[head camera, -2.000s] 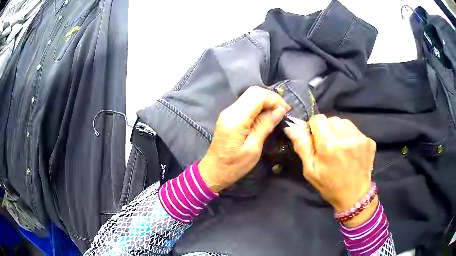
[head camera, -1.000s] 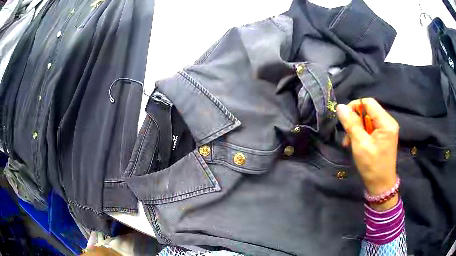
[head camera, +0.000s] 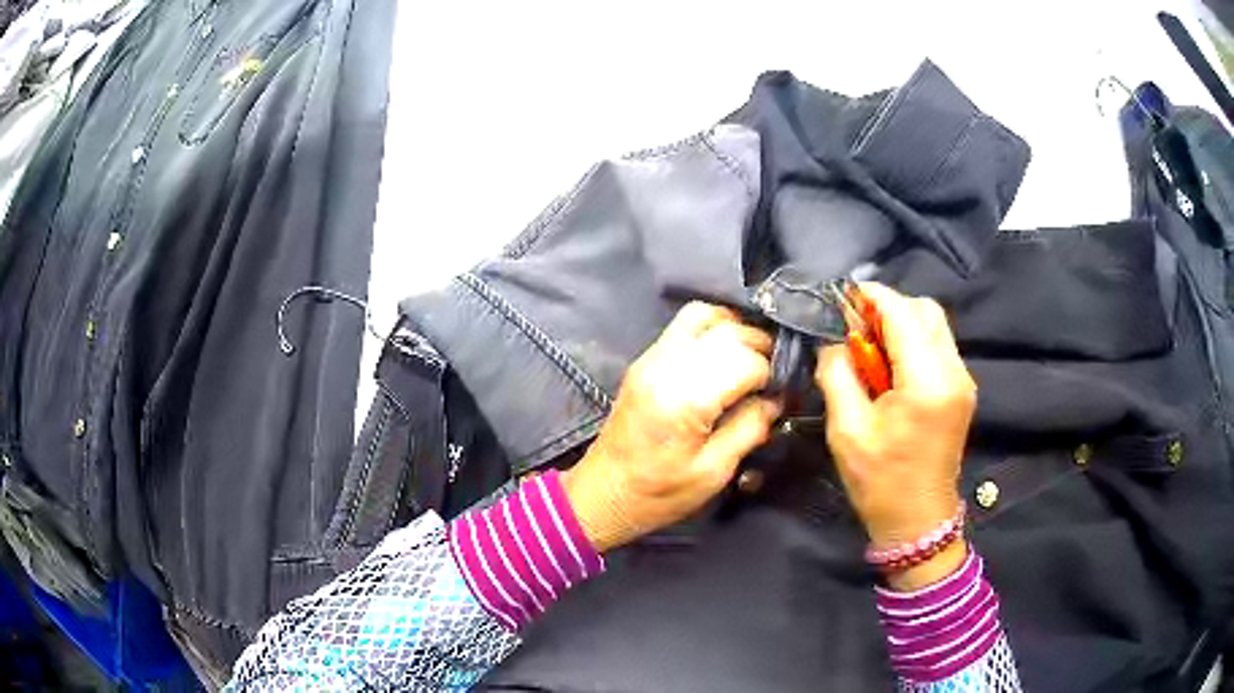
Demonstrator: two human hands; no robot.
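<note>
A charcoal-grey shirt (head camera: pixel 650 230) lies on the white table, its collar at the left. A chest pocket (head camera: pixel 805 305) with a button at its corner is turned up near the middle. My left hand (head camera: pixel 683 420) grips the cloth just left of and below the pocket, fingers bent. My right hand (head camera: pixel 900 406) holds orange-handled thread snips (head camera: pixel 869 345) against the palm, with its fingertips at the pocket's right edge. The snips' blades are mostly hidden, and the pocket's embroidery is hard to make out.
Another dark shirt (head camera: pixel 257 271) with buttons lies at the left, with a wire hanger (head camera: pixel 322 301) over it. A dark garment (head camera: pixel 1191 176) with a hanger lies at the far right. The white table (head camera: pixel 568 68) shows behind. Something blue (head camera: pixel 102 630) is at the lower left.
My left hand has come back from the lower left edge onto the shirt, covering the placket and part of the collar. My right hand has moved slightly left and down.
</note>
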